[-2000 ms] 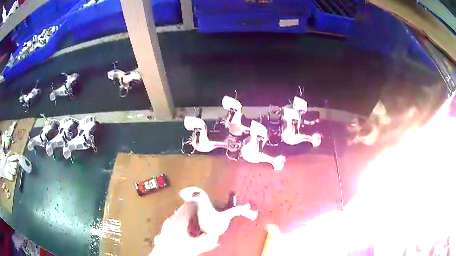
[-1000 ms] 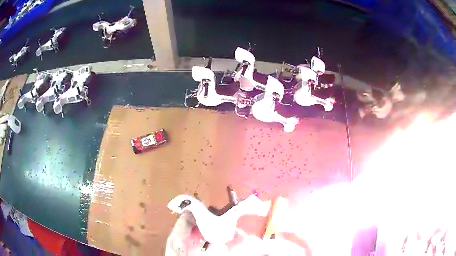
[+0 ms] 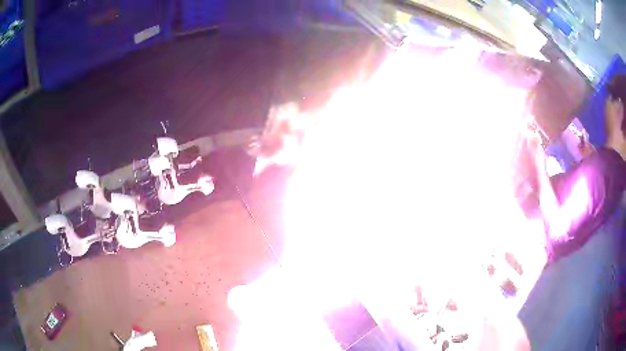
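The tip of a white scooter (image 3: 141,339) shows at the bottom edge, over the cardboard (image 3: 161,264); the rest is cut off. My left hand is not in view. A pale pink rounded shape (image 3: 509,334) at the lower right, washed out by glare, may be my right hand; its fingers cannot be made out. It is beside a very bright crate area with dark and pale parts (image 3: 446,336). A small red-and-black item (image 3: 53,321) lies on the cardboard at the lower left. A yellowish narrow piece (image 3: 206,338) is at the bottom edge.
Several white scooters (image 3: 130,223) stand on the bench beyond the cardboard. The dark conveyor (image 3: 137,96) runs behind them, with blue bins (image 3: 130,27) at the back. Strong glare hides the middle. Another person (image 3: 590,185) is at the right edge.
The view has swung right, so the scooters and cardboard sit further left. The scooter at the bottom has slipped mostly out of frame. The bright crate area and the other person have come into view.
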